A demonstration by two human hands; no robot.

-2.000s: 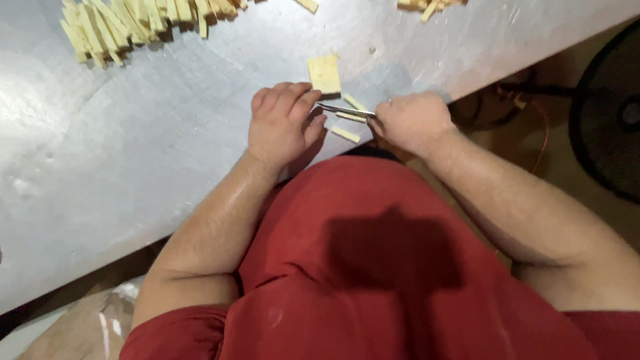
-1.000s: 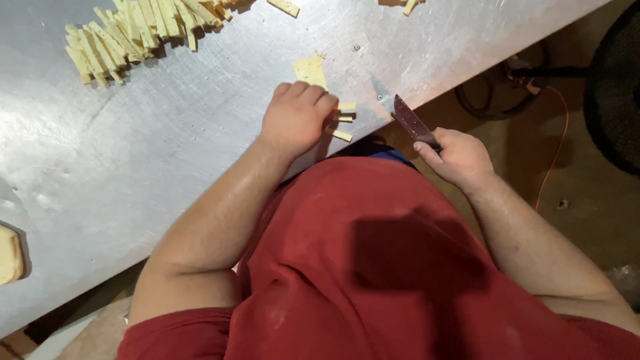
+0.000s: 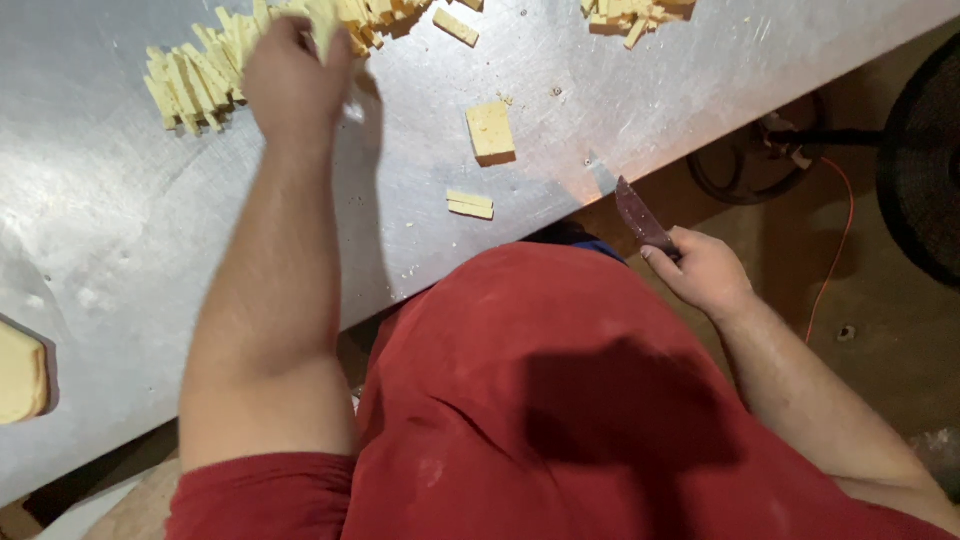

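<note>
My left hand (image 3: 296, 79) is over the heap of pale yellow sticks, probably cheese (image 3: 191, 82), at the top left. Pale yellow pieces show between its thumb and fingers, blurred, so whether it grips them is unclear. My right hand (image 3: 701, 270) holds a knife (image 3: 641, 214) by its handle, just off the table's near edge, with the blade pointing up and left. A small yellow block (image 3: 491, 133) lies on the metal table (image 3: 420, 150) between my hands. Nearer to me, two cut sticks (image 3: 470, 204) lie side by side.
A lone stick (image 3: 455, 28) lies near the top middle, and another pile of pieces (image 3: 637, 15) at the top right. A larger pale yellow slab (image 3: 21, 371) is at the far left. Beyond the table's edge stand a dark round fan (image 3: 926, 157) and an orange cord (image 3: 844, 217).
My left hand has moved from beside the block up to the heap of sticks. My right hand, beside the block two seconds ago, has drawn back to the right with the knife.
</note>
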